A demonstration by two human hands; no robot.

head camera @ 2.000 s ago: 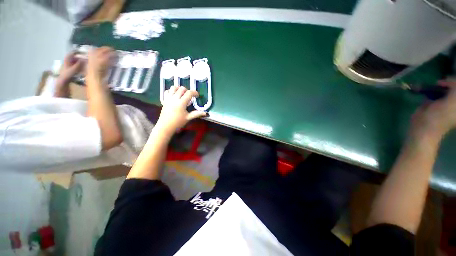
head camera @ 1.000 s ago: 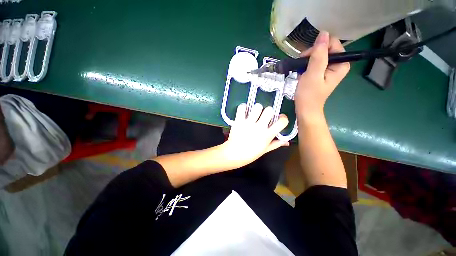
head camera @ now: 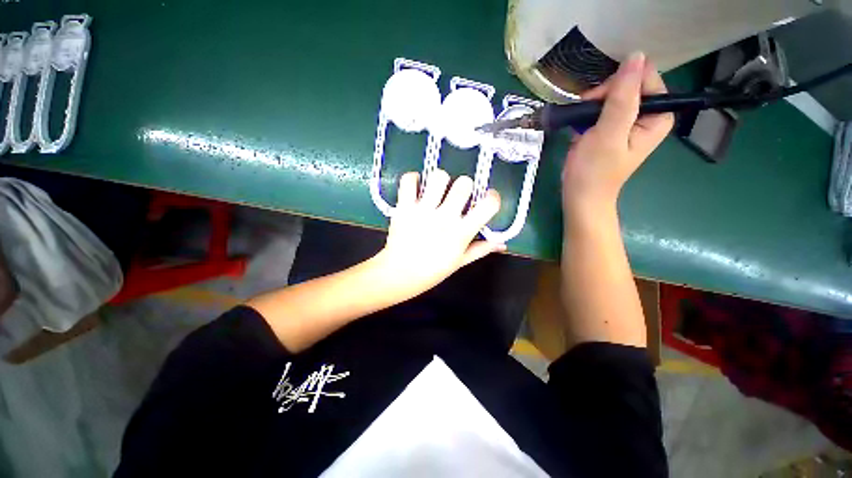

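Note:
Three white plastic housings (head camera: 465, 117) lie side by side on the green bench, disc ends away from me. My left hand (head camera: 434, 229) lies flat over their loop ends, fingers spread, pressing on them. My right hand (head camera: 617, 135) holds the black soldering iron (head camera: 584, 114) like a pen. Its metal tip points left and is at the right edge of the middle housing's disc; whether it touches cannot be told.
The off-white fume hood (head camera: 635, 33) stands just behind my right hand. The dark iron stand (head camera: 715, 131) is right of it. More white housings (head camera: 63, 84) lie in a row at far left, others (head camera: 843, 173) at the far right edge. A red stool (head camera: 187, 266) is below.
The three housings and my left hand have shifted left. The iron tip has moved from the leftmost housing's disc to the middle one. Earlier, my right hand was out by the hood.

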